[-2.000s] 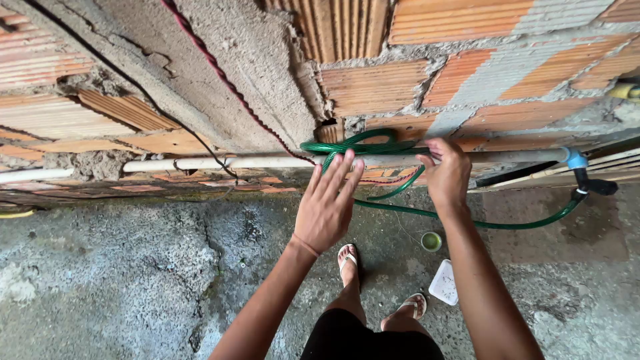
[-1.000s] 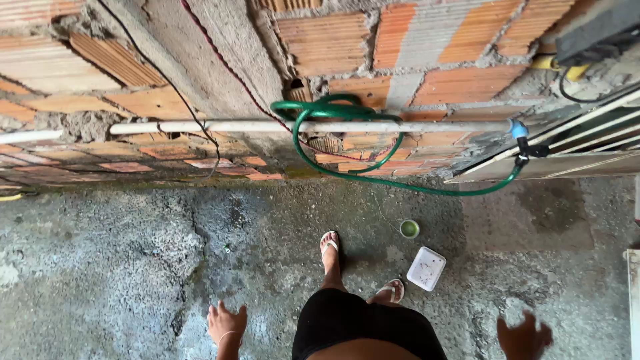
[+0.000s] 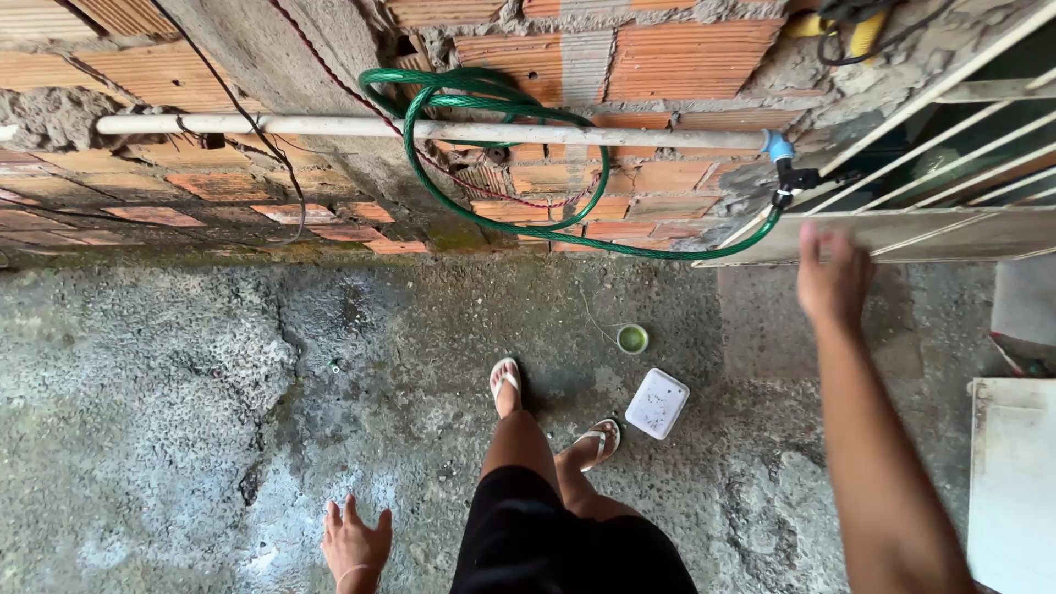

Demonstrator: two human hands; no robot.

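Observation:
A green garden hose (image 3: 511,227) hangs in loops over a white PVC pipe (image 3: 643,136) along the brick wall. Its right end joins a black tap (image 3: 796,179) under a light blue elbow fitting (image 3: 777,145). My right hand (image 3: 833,276) is raised just below and right of the tap, slightly blurred, touching nothing that I can see. Low in the view and away from the hose, my left hand (image 3: 356,536) holds nothing, its fingers spread.
On the concrete floor lie a white tray (image 3: 657,403) and a small cup with green contents (image 3: 633,339), near my feet in flip-flops. A metal grille (image 3: 949,144) stands at right. Dark and red wires run down the wall. A white panel (image 3: 1013,478) is at lower right.
Two seconds ago both hands were at the hose coils on the pipe; they let go and dropped low. Since then my right hand has risen toward the tap, while my left stays low.

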